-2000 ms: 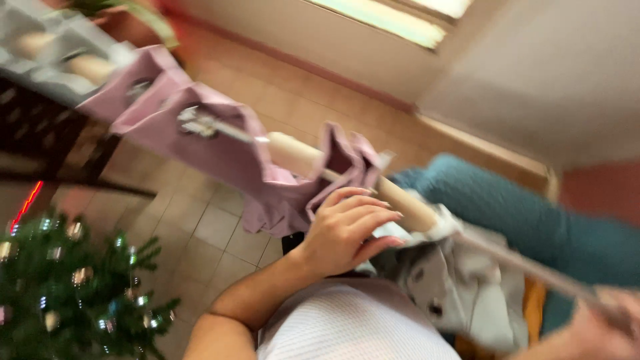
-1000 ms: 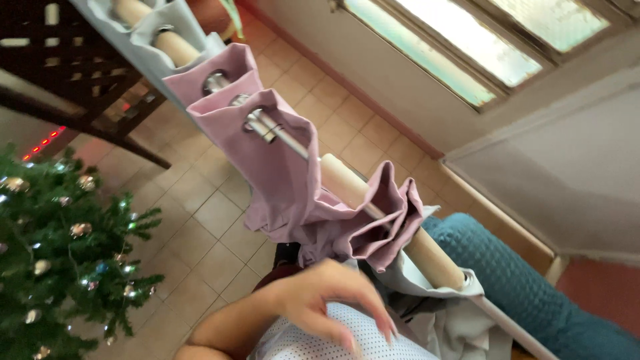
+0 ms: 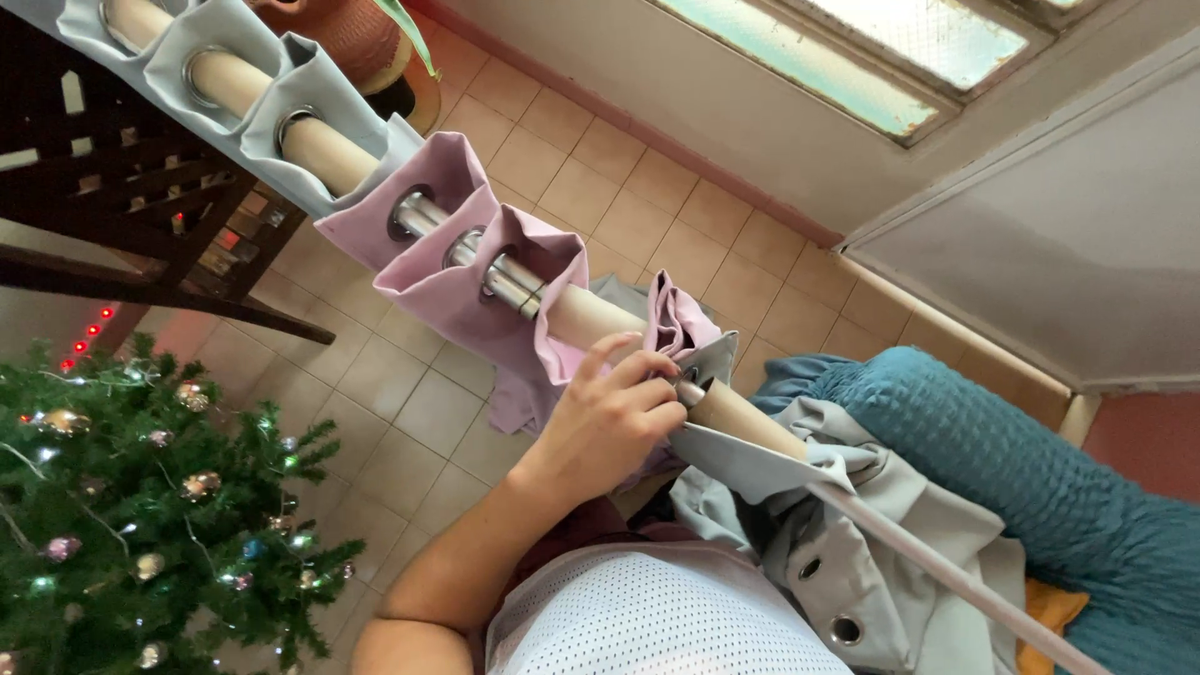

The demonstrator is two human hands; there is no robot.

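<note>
A long curtain rod runs diagonally, its thin pale part [image 3: 947, 572] at lower right and shiny metal [image 3: 514, 284] showing farther up. Beige tubes [image 3: 586, 317] surround parts of it. Grey grommet curtain fabric [image 3: 342, 89] hangs on the upper-left stretch; a pink grommet curtain [image 3: 441, 281] is in the middle. My left hand [image 3: 609, 412] curls its fingers over the rod, between the main pink folds and a smaller pink bunch [image 3: 670, 323]. Just beyond its fingertips is a grey curtain edge [image 3: 741, 459] with a grommet. My right hand is out of view.
A decorated Christmas tree [image 3: 159, 525] stands at lower left, below dark wooden lattice furniture [image 3: 141, 206]. A terracotta pot [image 3: 347, 42] is near the top. Loose grey curtain [image 3: 862, 562] and a teal textured cover [image 3: 937, 422] lie at right, near the wall.
My left hand, off the rod and with fingers spread one second ago, has moved up onto it. My right hand, at the lower-right edge two seconds ago, is out of view.
</note>
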